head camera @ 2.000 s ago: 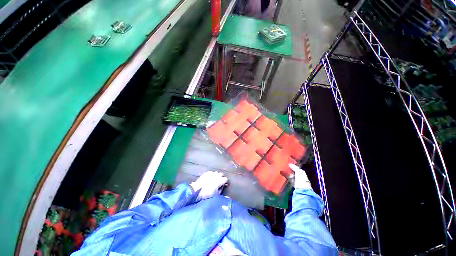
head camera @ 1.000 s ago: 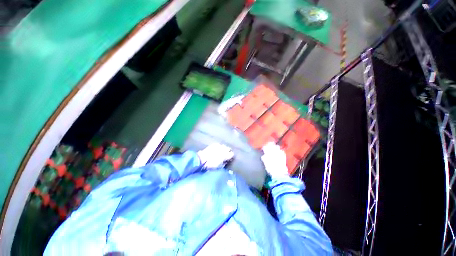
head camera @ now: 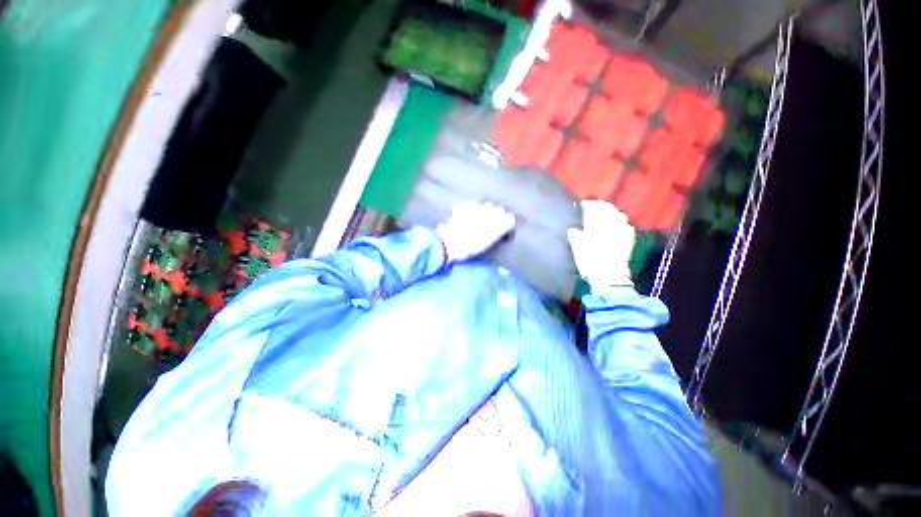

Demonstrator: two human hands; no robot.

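Observation:
A red-orange tray (head camera: 616, 126) with dark notches lies beyond my hands, right of centre. No boards can be made out in it. My gloved left hand (head camera: 477, 230) rests with curled fingers on the grey pad (head camera: 505, 192). My gloved right hand (head camera: 604, 242) is at the tray's near edge, fingers bent; touching or just in front of it, I cannot tell. Blur hides whether either hand holds anything. A small pale item (head camera: 487, 154) lies on the pad near the tray's left corner.
A black bin (head camera: 441, 45) of yellow-green pieces stands beyond the pad. Green matting (head camera: 394, 146) borders the pad. Wire rack posts (head camera: 742, 212) stand close on the right. A curved green bench (head camera: 71, 121) and red-and-green trays (head camera: 182, 288) are at left.
The view has shifted, so the tray and bin appear higher. My right hand has moved from over the tray to its near edge. My left hand stays on the pad.

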